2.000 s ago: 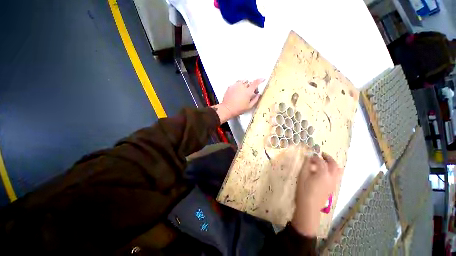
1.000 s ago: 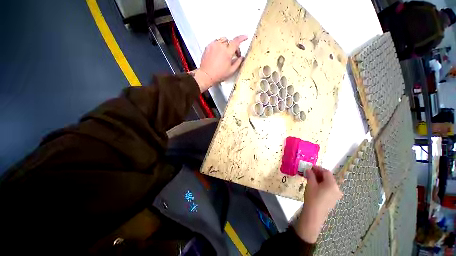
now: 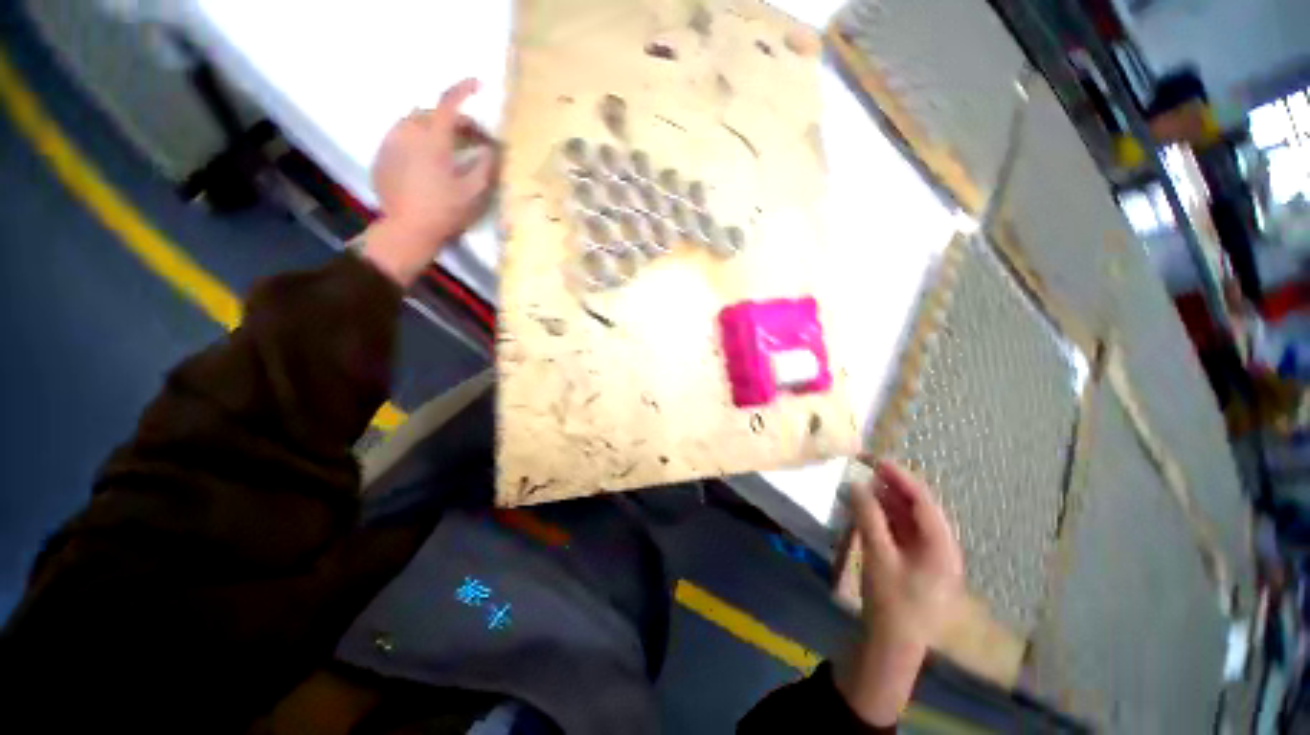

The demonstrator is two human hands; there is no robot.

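Observation:
The tan work board [image 3: 661, 381] lies at an angle in front of me, with a small cluster of pale rings [image 3: 632, 223] on its middle. A bright pink block [image 3: 776, 349] with a white patch lies on the board's lower right part. My left hand [image 3: 428, 175] is at the board's left edge, index finger extended, with nothing seen in it. My right hand [image 3: 905, 553] is just off the board's lower right corner, away from the pink block, fingers bent. It is blurred, and I cannot tell whether its fingertips hold anything.
Boards covered with rings [image 3: 991, 417] stand on the right, with more beyond them. The white table [image 3: 338, 72] runs under the work board. A person [image 3: 1185, 115] is at the far right. Blue floor with yellow lines [image 3: 129, 216] shows at left.
My right hand has gone from the ring cluster to the pink block, then away from it to the board's corner. The pink block is now uncovered. The view has shifted and turned.

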